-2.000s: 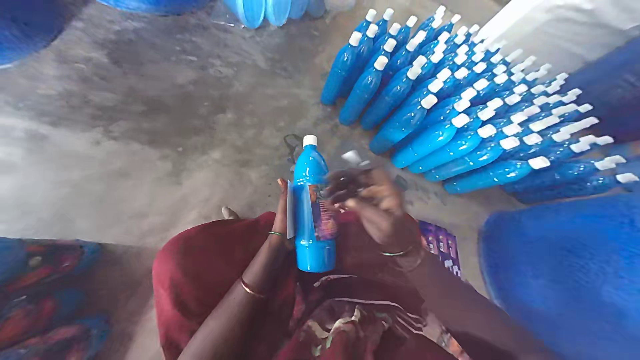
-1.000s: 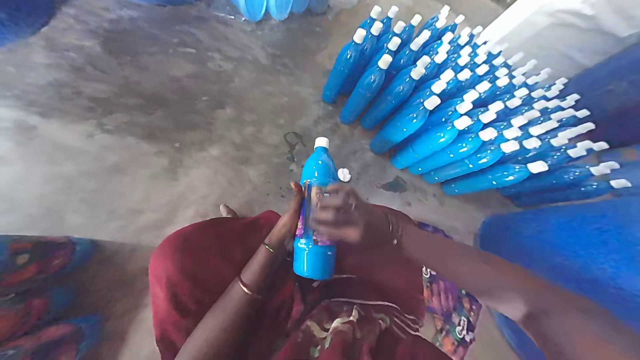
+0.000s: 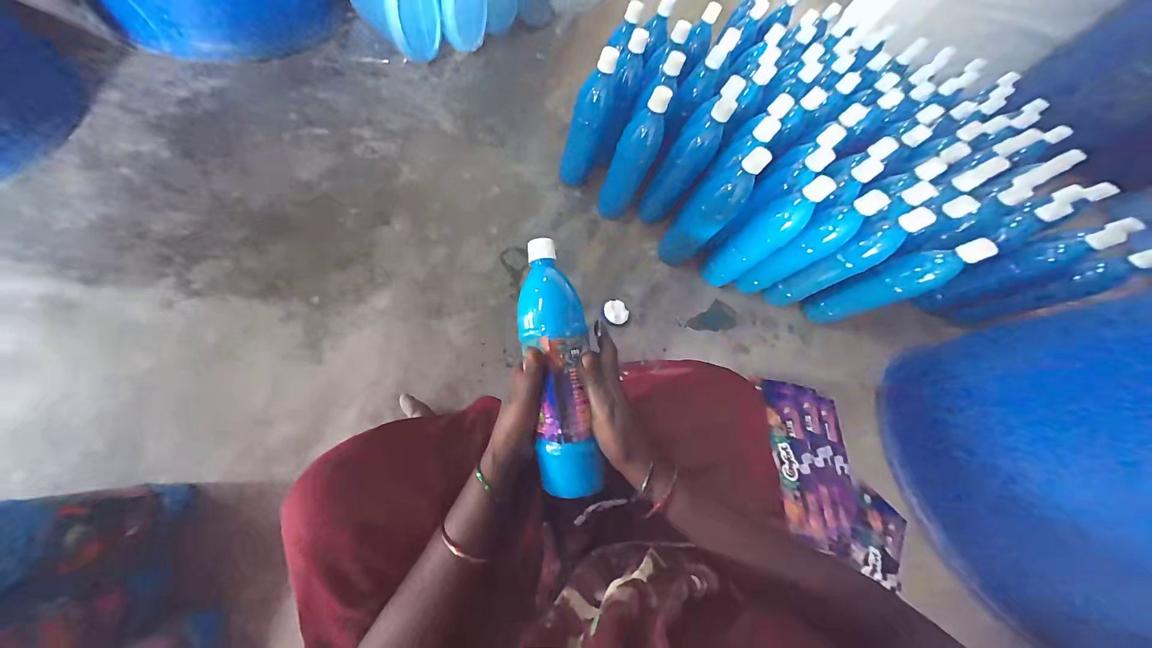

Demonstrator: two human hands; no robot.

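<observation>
A plastic bottle of blue liquid point(image 3: 551, 306) with a white cap stands tilted upright over my lap. My left hand point(image 3: 519, 409) grips its left side, the thumb on the edge of the printed label point(image 3: 565, 396). On the other side my right hand point(image 3: 612, 405) presses against the bottle, thumb on the label and fingers along the side. The label is purple and orange and wraps around the bottle's middle. A small round white object point(image 3: 616, 312) lies on the floor just right of the bottle. A stack of purple printed labels point(image 3: 814, 459) lies beside my right knee.
Many capped blue bottles point(image 3: 774, 216) stand in rows at the upper right. A large blue drum point(image 3: 1035, 432) is at the right, another point(image 3: 225, 27) at the upper left. More blue bottles point(image 3: 463, 22) are at the top edge. A patterned cloth point(image 3: 90, 558) lies lower left.
My right hand, blurred over the front of the bottle a second ago, is now at its right side. The dark thing it held near the bottle two seconds ago is no longer in it.
</observation>
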